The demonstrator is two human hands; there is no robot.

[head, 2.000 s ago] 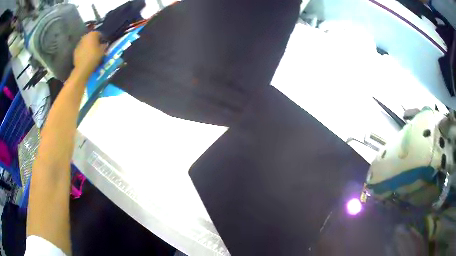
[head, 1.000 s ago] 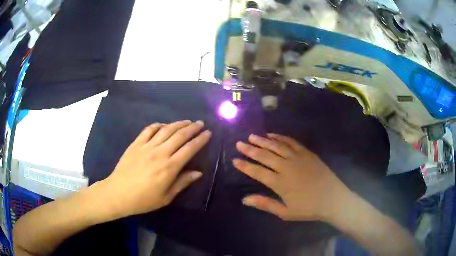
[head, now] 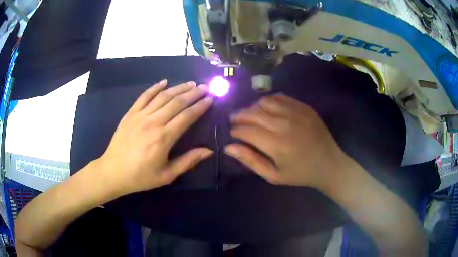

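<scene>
A large dark garment panel (head: 281, 211) lies over the machine bed and hangs toward my lap. A thin light line runs down it between my hands. My left hand (head: 160, 133) lies palm down on the panel, fingers slightly apart, fingertips close to the bright violet-white lamp glow (head: 219, 87). My right hand (head: 281, 140) rests on the panel right of the line, somewhat blurred, thumb apart from the fingers. Neither hand grips anything. The presser foot (head: 229, 72) is just above the glow; the needle tip cannot be made out.
The Jack sewing machine head (head: 346, 45) spans the top right. A yellow scissor handle (head: 374, 73) lies below its arm. Another dark cloth piece (head: 60, 45) lies at upper left. The white table (head: 42, 125) has a ruler-marked front edge. Blue baskets show at the lower left and right edges.
The view turned from the table's left side to the machine. Since one second ago, both hands have moved up toward the needle area, and the machine head appears larger.
</scene>
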